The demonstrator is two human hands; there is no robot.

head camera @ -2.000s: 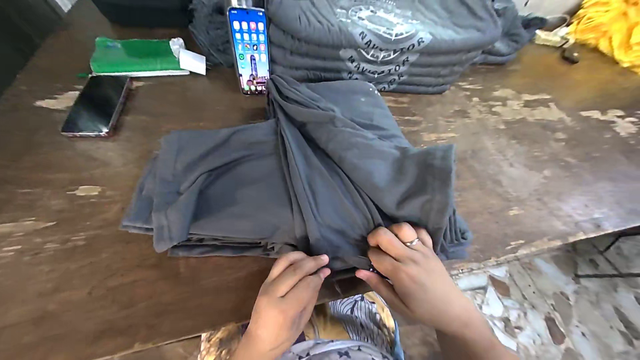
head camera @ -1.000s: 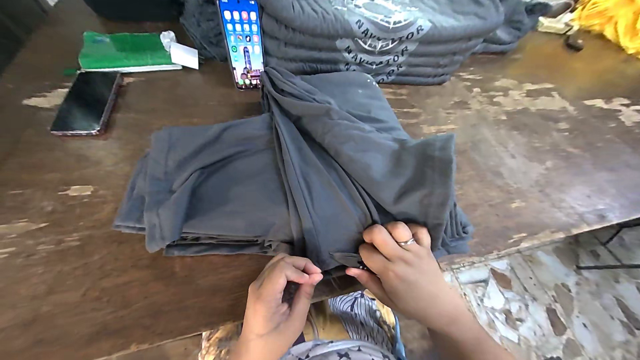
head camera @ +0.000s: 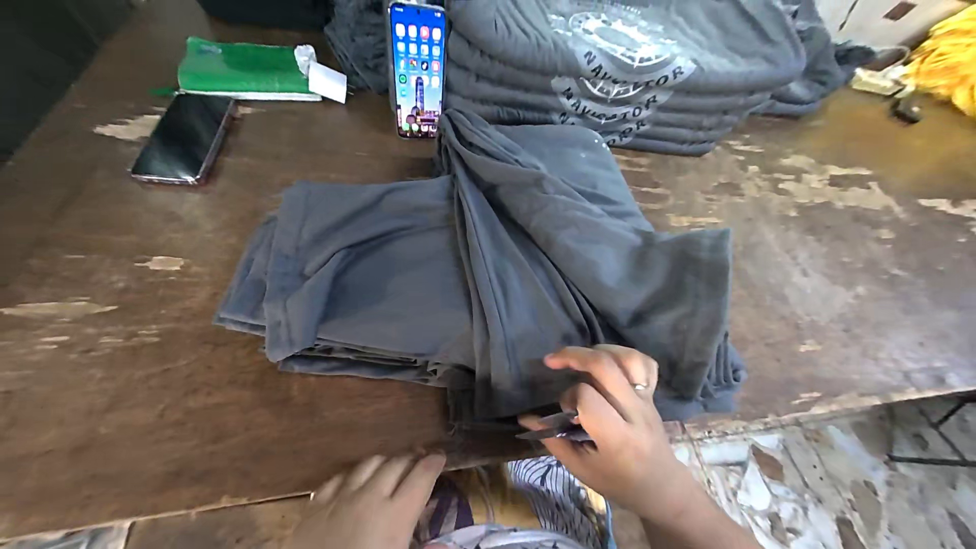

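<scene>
A stack of dark grey garments (head camera: pixel 381 274) lies on the worn wooden table, its top one bunched in long folds down the middle. My right hand (head camera: pixel 610 412), with a ring on one finger, holds a small dark pointed metal tool (head camera: pixel 553 432), perhaps thread snips, at the near edge of the cloth. Its fingers partly hide the tool. My left hand (head camera: pixel 374 496) rests on the table's front edge, left of the tool and apart from the cloth; no object shows in it.
A lit phone (head camera: pixel 418 72) stands upright before a pile of printed grey shirts (head camera: pixel 625 76). At the back left are a dark phone (head camera: pixel 185 141) and a green book or packet (head camera: pixel 244 69). Yellow cloth (head camera: pixel 945 61) lies at the back right. The table's front edge (head camera: pixel 823 408) is close by.
My left hand has left the cloth's near edge and moved down to the table edge. My right hand has lifted its fingers from the cloth, and the dark pointed tool now shows in it.
</scene>
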